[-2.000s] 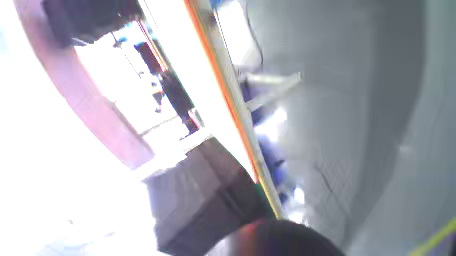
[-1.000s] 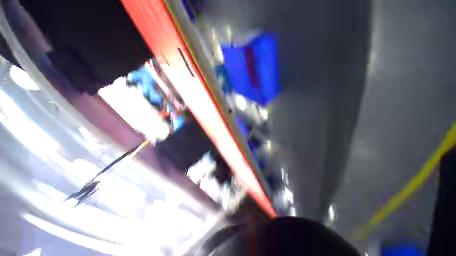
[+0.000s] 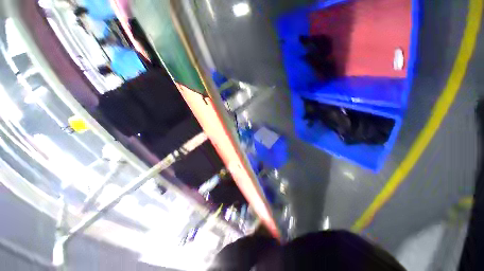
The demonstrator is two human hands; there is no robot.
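Observation:
No hand shows in the head view. The nearest things are two blue plastic crates on the grey floor at the upper right, inside the yellow line. The larger crate (image 3: 411, 47) has a red inside, a small white piece and black crumpled contents at its left. The crate beside it (image 3: 342, 152) holds black crumpled material (image 3: 350, 123). Both stand side by side and open. Everything is somewhat blurred and turned sideways.
A long workbench (image 3: 228, 151) with an orange-red edge runs diagonally through the middle. A smaller blue crate (image 3: 271, 151) with a white sheet lies beside it. A pale pipe (image 3: 127, 188) and bright lamps are at left. A yellow floor line (image 3: 424, 142) curves at right. Dark rounded shapes cover the bottom.
The view has moved along the bench. The two blue crates have come into full view at the upper right, and the yellow line now curves higher up the right side.

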